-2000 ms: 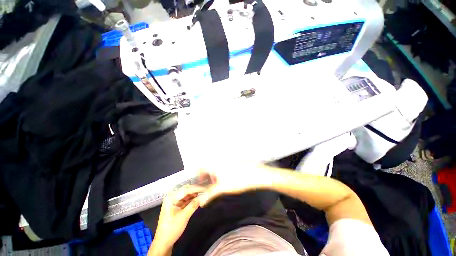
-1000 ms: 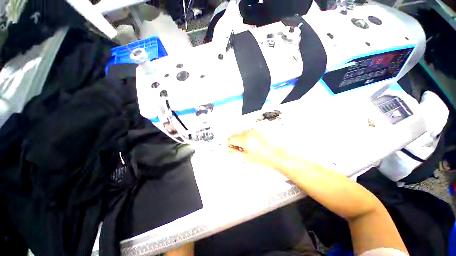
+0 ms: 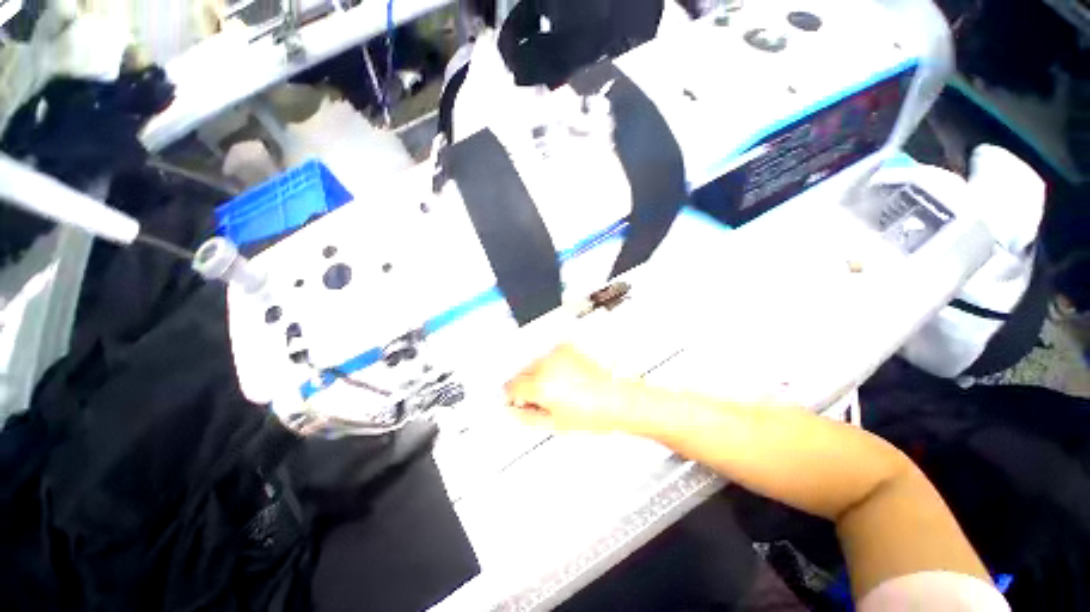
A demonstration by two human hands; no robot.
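My right hand [image 3: 564,389] is on the white machine bed [image 3: 741,317], just right of the presser foot area [image 3: 445,395]. Its fingers are curled and bright; I cannot tell whether they hold anything small. My left hand is not in view. The black garment [image 3: 155,407] is heaped left of the needle, and a flat black layer [image 3: 400,526] of it lies at the bed's left end, apart from my hand. A small dark and metal tool, apparently thread snips [image 3: 607,297], lies on the bed below the white sewing machine head [image 3: 395,257].
Two black bands [image 3: 508,221] drape over the machine head. The control panel [image 3: 819,144] is at its right end. A blue basket [image 3: 285,206] stands behind left. White cloth with a black band [image 3: 986,305] hangs at the right. A ruler strip [image 3: 622,532] runs along the front edge.
My hands were together over the lap; then my right hand moved up onto the bed beside the needle area. My left forearm has left the picture. The camera view has shifted and tilted.
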